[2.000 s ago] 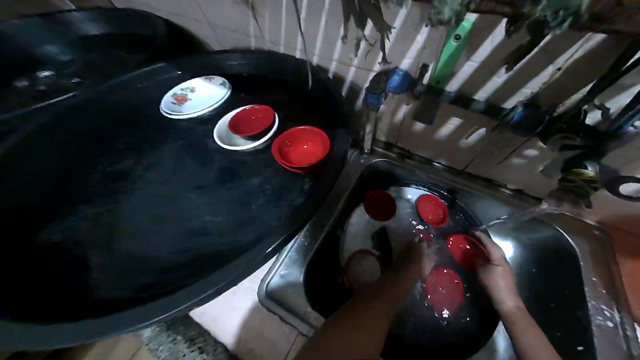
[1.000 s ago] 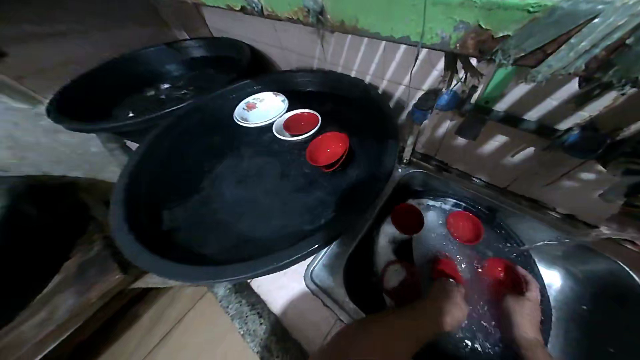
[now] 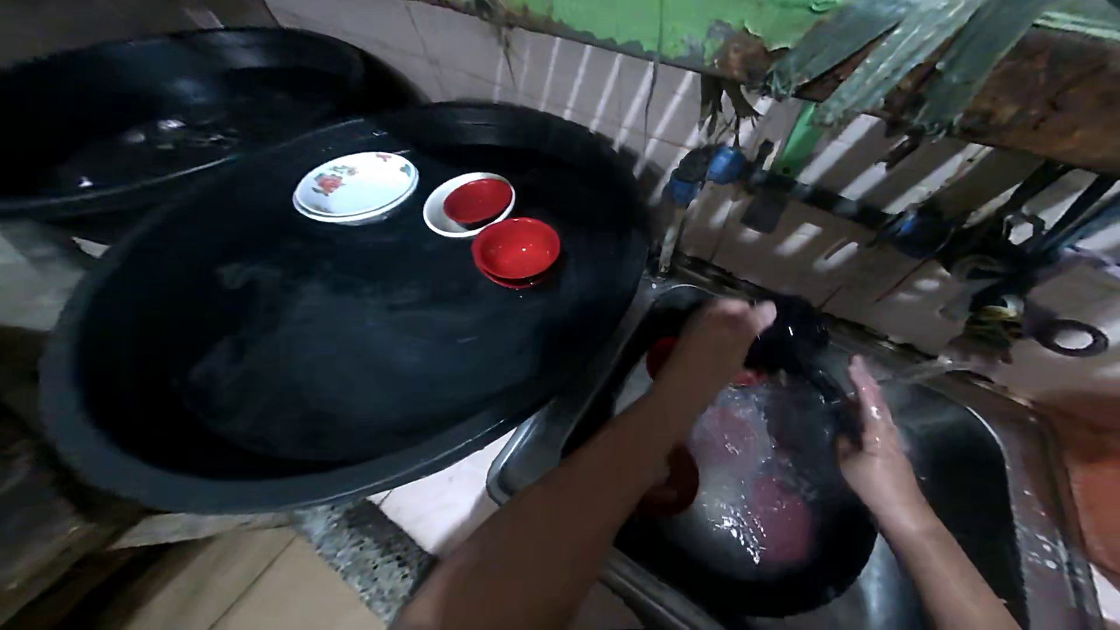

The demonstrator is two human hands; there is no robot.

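Observation:
My left hand (image 3: 733, 322) is closed at the edge of a blurred, dark wet object (image 3: 787, 337) above the far side of a black basin (image 3: 840, 577) in the sink. Beside that object, my right hand (image 3: 875, 451) has its fingers raised and apart. Soapy water fills the basin, with a red bowl (image 3: 678, 481) near my left forearm and a submerged red bowl (image 3: 781, 521) closer to me. In a large black tub (image 3: 350, 350) on the left are stacked red bowls (image 3: 518, 249), a white bowl (image 3: 435, 214) with a red one inside, and flowered white bowls (image 3: 357, 185).
The steel sink (image 3: 997, 455) surrounds the basin, and water runs in from the right. Another black tub (image 3: 175, 105) stands at the back left. Utensils (image 3: 770, 197) hang on the tiled wall below a green ledge (image 3: 612, 26).
My left hand has moved from the red bowls in the water to the basin's far side, at the dark object. My right hand has let go of a red bowl.

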